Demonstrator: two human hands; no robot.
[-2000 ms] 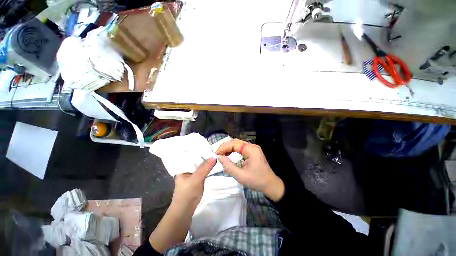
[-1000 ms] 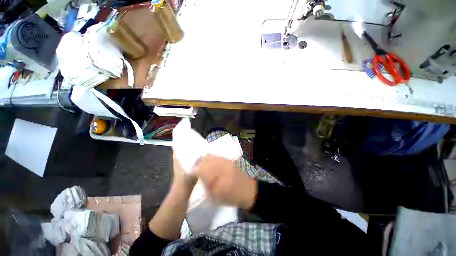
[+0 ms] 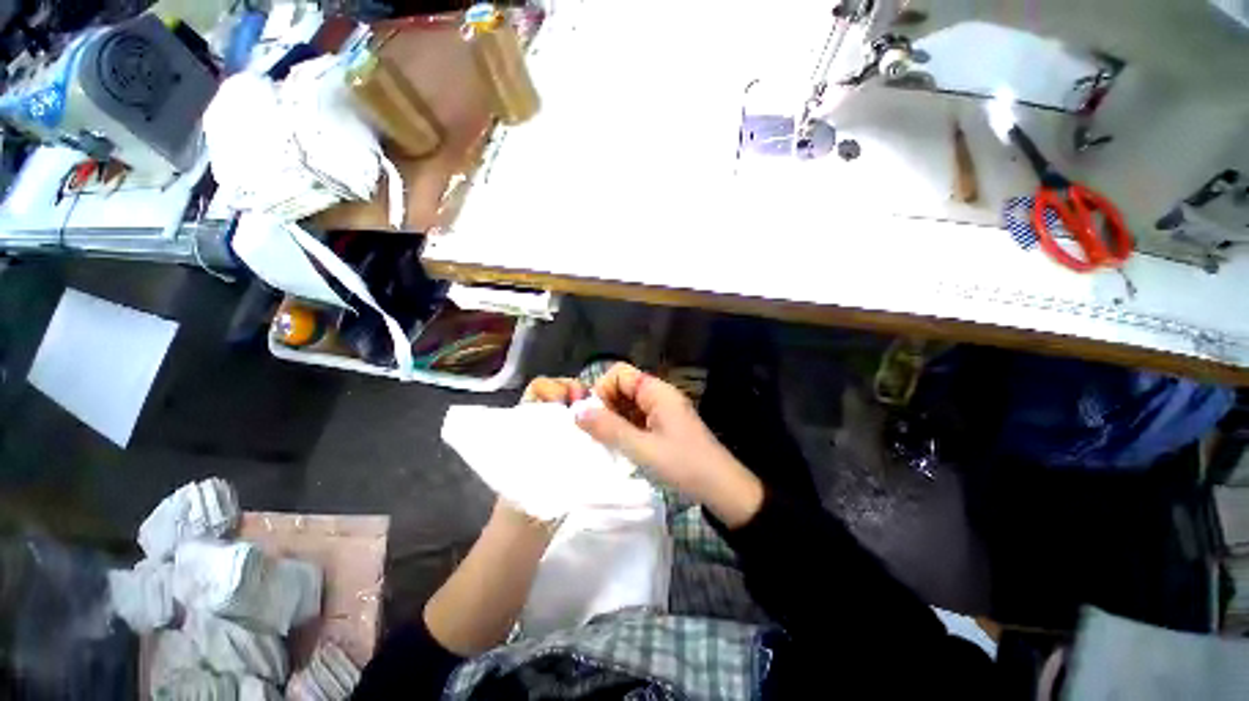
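A small white fabric piece (image 3: 527, 455) is held up over my lap. My left hand (image 3: 545, 393) is mostly hidden behind it, with fingertips showing at its top edge. My right hand (image 3: 664, 436) pinches the same edge at the upper right corner with thumb and forefinger. A stack of white pieces (image 3: 599, 564) lies on my lap below, on a checked cloth (image 3: 685, 641).
A white sewing machine table (image 3: 616, 206) with a wooden edge spans the front. Red-handled scissors (image 3: 1082, 226) and a thin pointed tool (image 3: 964, 164) lie on it. A plastic bin (image 3: 515, 359) hangs under its left end. Bundled pieces (image 3: 226, 582) lie at lower left.
The white piece has been turned and now spreads to the left, with my left hand behind it. My right hand has come to the piece's top edge. The view has shifted slightly.
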